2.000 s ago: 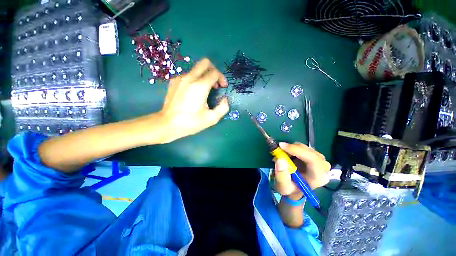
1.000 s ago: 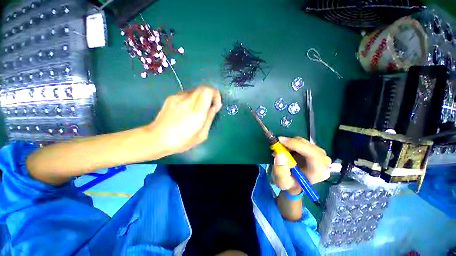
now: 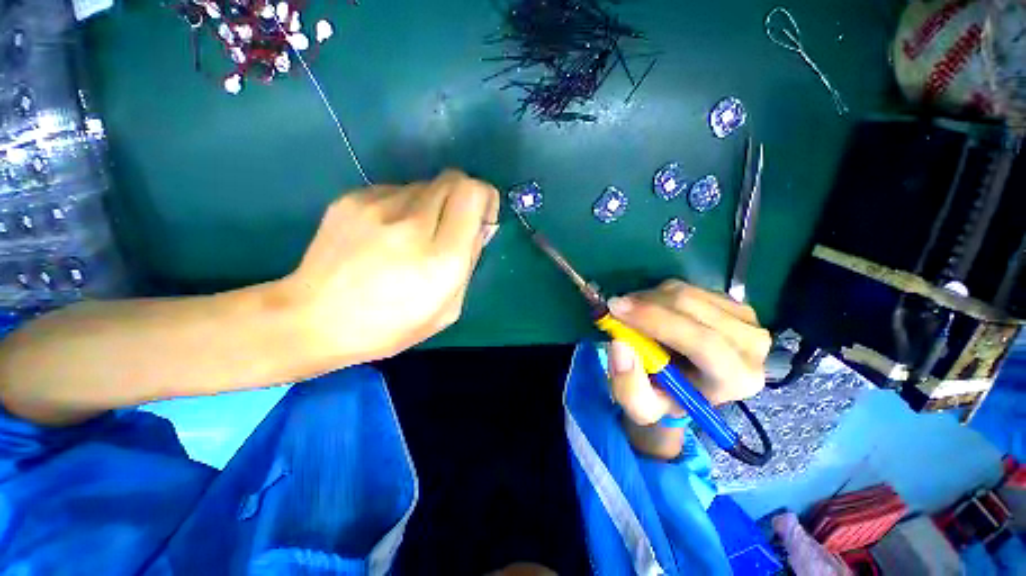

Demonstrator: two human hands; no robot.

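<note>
My left hand point(image 3: 394, 259) is closed, its fingertips pinched just left of a small round board point(image 3: 525, 198). A thin solder wire point(image 3: 334, 116) runs from the upper left to this hand. What the fingertips hold is too small to tell apart. My right hand point(image 3: 692, 349) holds the yellow and blue soldering iron point(image 3: 636, 340) like a pen. The iron's tip is at the lower left edge of that board. Several more round boards point(image 3: 611, 204) lie to the right on the green mat point(image 3: 428, 113). Black lead wires point(image 3: 563, 56) lie in a pile above.
Red and white wired parts point(image 3: 259, 34) lie at upper left, beside a blister tray point(image 3: 45, 158). Tweezers point(image 3: 746, 214) lie right of the boards, a wire loop point(image 3: 804, 56) above. A black box unit point(image 3: 889, 236) and tape roll point(image 3: 956, 56) stand right. Another blister tray point(image 3: 788, 416) is lower right.
The view has moved closer and lower. My left fingers have closed and now pinch beside the leftmost board, with the solder wire drawn to them. The iron's tip has moved left to that board.
</note>
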